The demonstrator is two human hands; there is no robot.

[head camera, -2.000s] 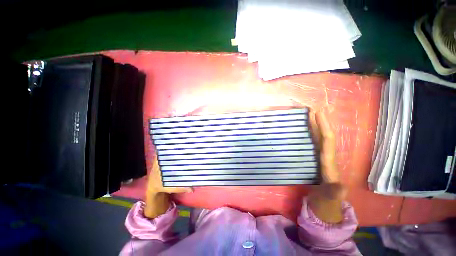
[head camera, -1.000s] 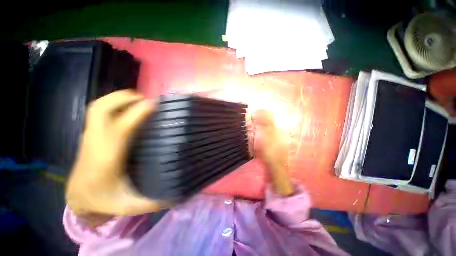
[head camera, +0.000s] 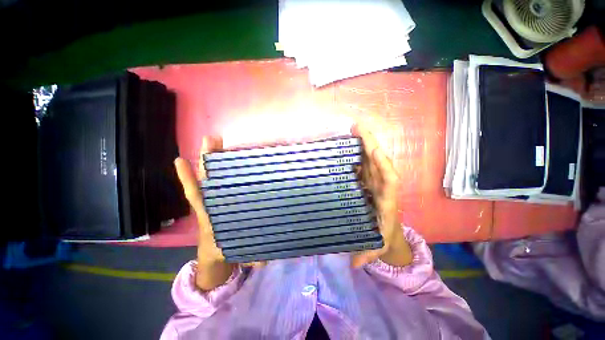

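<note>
A stack of tablets [head camera: 288, 199] is held up over the front of the red-pink bench, close to my chest. Its edges face me as grey and black stripes, with small speaker holes near the right end. My left hand [head camera: 202, 209] grips the left end, fingers along the side. My right hand [head camera: 385, 199] grips the right end. The palms and part of the fingers are hidden by the stack.
Dark tablets [head camera: 83, 159] are stacked at the left. Tablets on white sheets [head camera: 511, 129] lie at the right. White sheets [head camera: 341, 36] lie at the back on the green surface [head camera: 166, 40]. A cream fan [head camera: 536, 16] stands back right. Another person's pink sleeve [head camera: 550, 265] shows lower right.
The stack was turned with its end towards me and blurred a second ago; now its long striped side faces me. Both hands have moved to its two ends. The view has shifted.
</note>
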